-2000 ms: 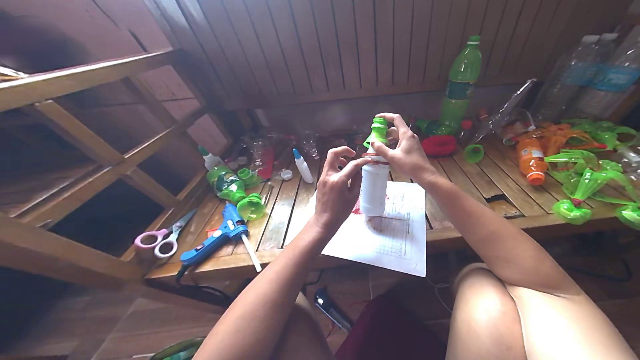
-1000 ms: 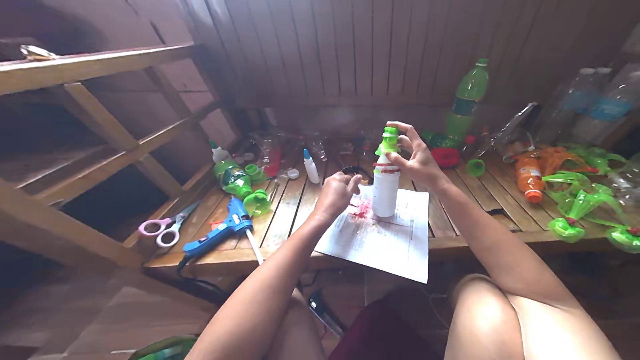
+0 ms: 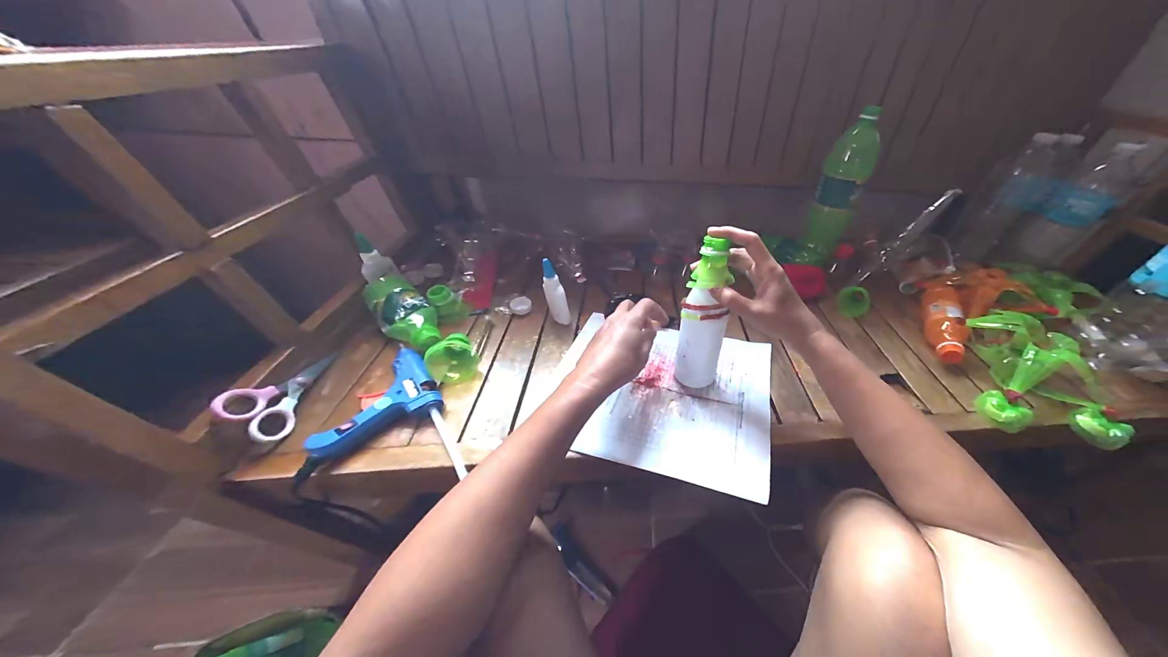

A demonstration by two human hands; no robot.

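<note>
A white bottle (image 3: 699, 351) stands upright on a sheet of paper (image 3: 707, 438) that bears writing and red specks. Red and yellow-green bands ring its upper part, and a green plastic bottle neck piece (image 3: 711, 265) sits on top. My right hand (image 3: 762, 287) holds this green piece, with fingers at its rim and thumb low on its side. My left hand (image 3: 626, 342) is curled just left of the bottle, apart from it; whether its fingers pinch something small cannot be told.
Scissors (image 3: 271, 404), a blue hot glue gun (image 3: 383, 411), a green cut bottle (image 3: 397, 306) and a white glue bottle (image 3: 555, 294) lie or stand to the left. A green bottle (image 3: 844, 182), an orange bottle (image 3: 943, 319) and green plastic cutouts (image 3: 1027, 356) are at the right.
My left hand has moved away from the bottle's top to its left. My right hand stays at the green piece. Bands on the bottle's upper part, earlier behind my fingers, now show.
</note>
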